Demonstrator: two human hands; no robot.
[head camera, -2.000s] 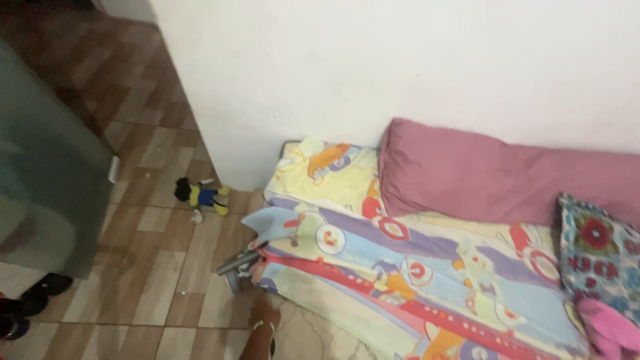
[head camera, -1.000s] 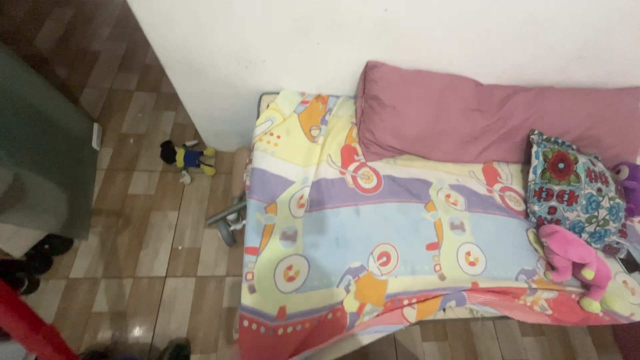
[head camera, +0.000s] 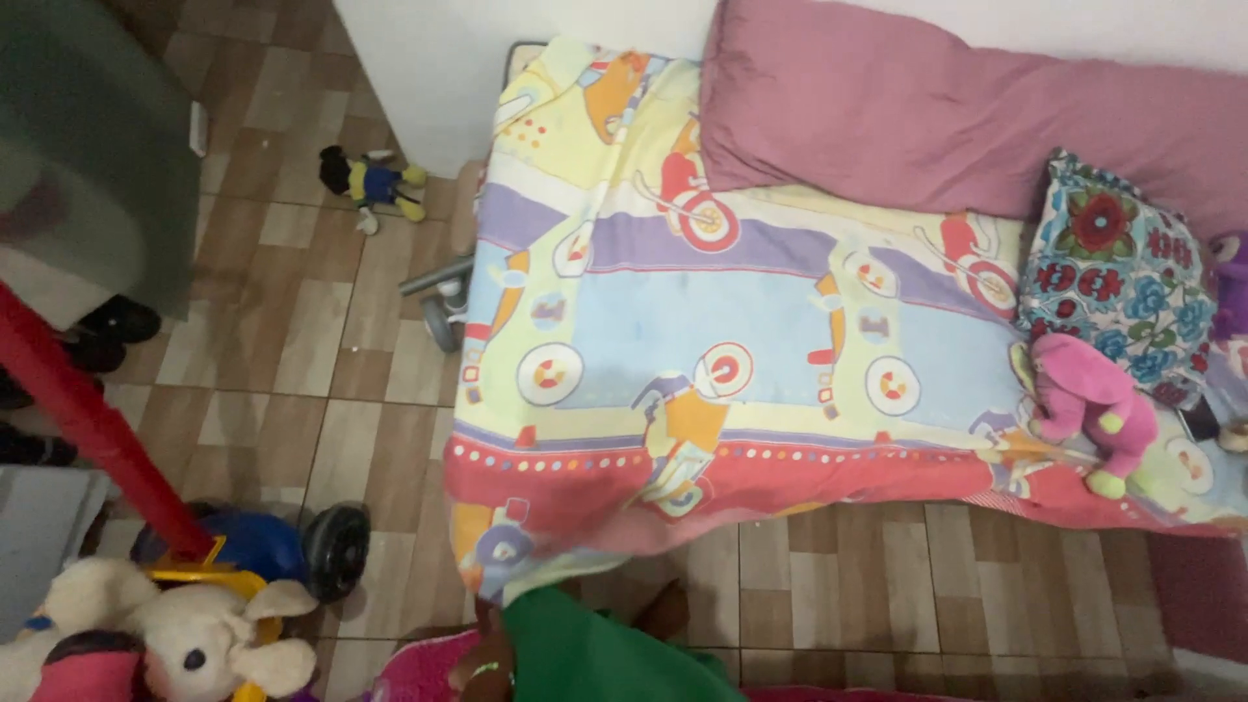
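A printed bedsheet (head camera: 682, 322) with cars and motorcycles covers the narrow bed. My left hand (head camera: 490, 639), beside a wrist with a light bracelet, is at the sheet's lower left corner; its fingers are mostly hidden, so its grip is unclear. Green cloth (head camera: 595, 648) lies just right of it. Beyond that cloth shows a blurred dark shape (head camera: 663, 609), which I cannot identify as a hand or a foot. My right hand is not plainly visible. A long mauve pillow (head camera: 877, 107), a floral cushion (head camera: 1121, 263) and a pink plush toy (head camera: 1097, 409) rest on the bed.
Beside the bed's left end, a metal leg with a wheel (head camera: 442, 322) sticks out. A doll (head camera: 380, 183) lies on the tiled floor (head camera: 283, 331). At lower left are a ride-on toy (head camera: 234, 546) with a red pole and a cream plush toy (head camera: 195, 643).
The sheet's near side, sloping and bunched two seconds ago, is now spread along the bed's front edge. The view has shifted, bringing the ride-on toy into sight.
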